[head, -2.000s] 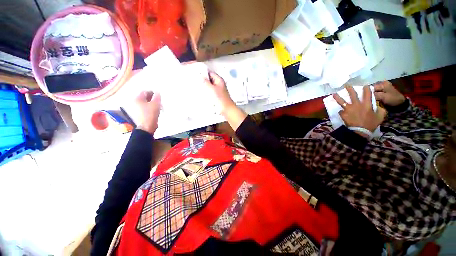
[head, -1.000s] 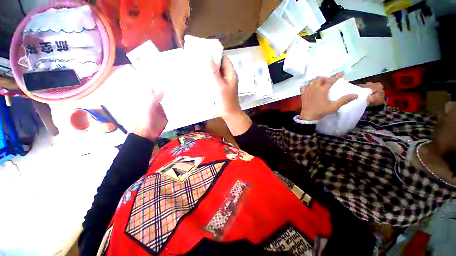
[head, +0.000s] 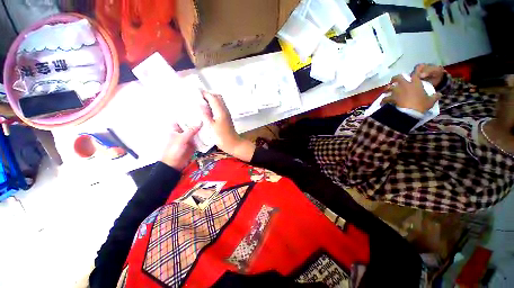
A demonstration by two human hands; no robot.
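My left hand (head: 180, 147) and my right hand (head: 221, 125) are close together over the white table near my red apron. Between them they hold a white packet (head: 204, 135), overexposed, so its outline is unclear. White printed cards (head: 256, 90) lie flat in a row to the right of my hands. Another white packet (head: 156, 68) lies above my hands, between the basket and the carton. The white surface around my hands is too bright to tell separate pieces apart.
A pink-rimmed basket (head: 113, 70) with a black phone (head: 51, 104) stands far left. An orange tape roll (head: 85, 145) and a dark stick (head: 122, 143) lie left. A carton (head: 225, 28) stands behind. A white pile (head: 355, 53) and a person in checks (head: 394, 163) are right.
My right hand has come down from beside the carton to my left hand, and both now hold a white packet near my apron. The other person's hands have shifted with a white piece.
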